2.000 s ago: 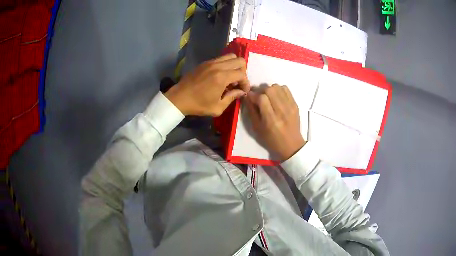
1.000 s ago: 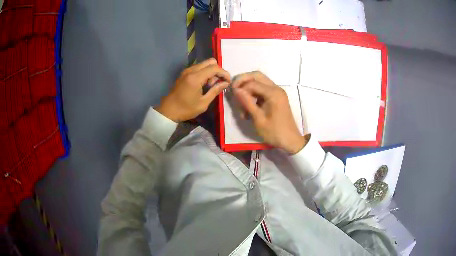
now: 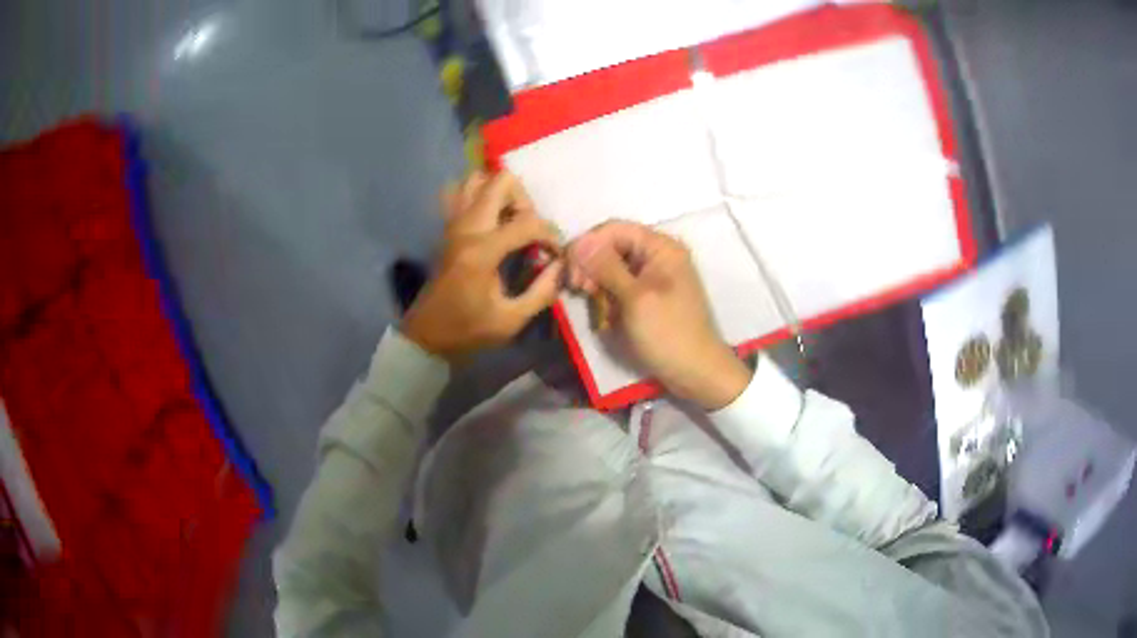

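Observation:
A stack of red sheets lies in front of me with a white cover board on top. A thin white cord crosses the board both ways. My left hand is at the stack's left edge, thumb and forefinger pinched near the cord. My right hand rests over the board's lower left, its fingertips meeting the left hand's fingertips. The cord end between the fingers is blurred and mostly hidden by them. A small brownish item shows under the right fingers; I cannot tell what it is.
Piled red bundles with a blue edge lie at the left. A white tabletop shows behind the stack. At the right are a side table with round brass-coloured parts and a white box. Yellow-black tape runs near the top.
The view has turned, so the stack now appears tilted, and more of the side table shows. Both hands stay together at the stack's left edge. The picture is blurrier.

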